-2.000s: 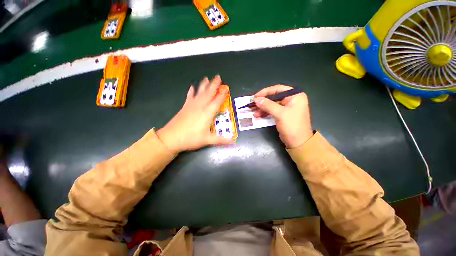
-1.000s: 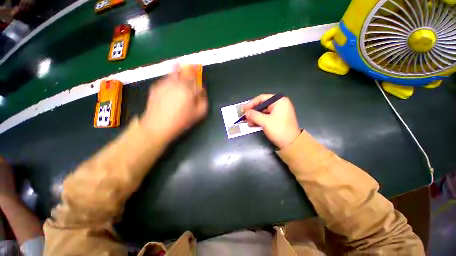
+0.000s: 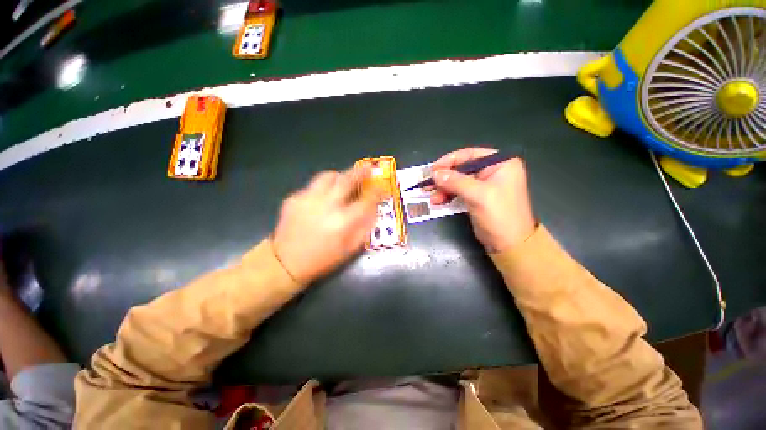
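An orange unit [image 3: 387, 220] with a white lower area and black marks lies in front of me, its top end away from me. My left hand [image 3: 329, 220] is over its left side, fingers blurred at its upper part; whether they grip it is unclear. My right hand [image 3: 491, 195] holds black tweezers [image 3: 477, 164] like a pen, the tip near the unit's right edge. A white sticker sheet [image 3: 434, 212] with grey patches lies right of the unit, partly under my right hand.
Another orange unit [image 3: 197, 138] sits at left by the white strip [image 3: 319, 89]. One more unit [image 3: 254, 30] is on the green belt, and a small orange one at far left. A yellow-blue fan [image 3: 623, 84] with a white cord stands at right. Another person's arm [image 3: 29, 336] is at left.
My left hand has come back from the white strip to beside the sheet, where an orange unit now lies. My right hand stays at the sheet with the tweezers. Units on the belt have shifted.
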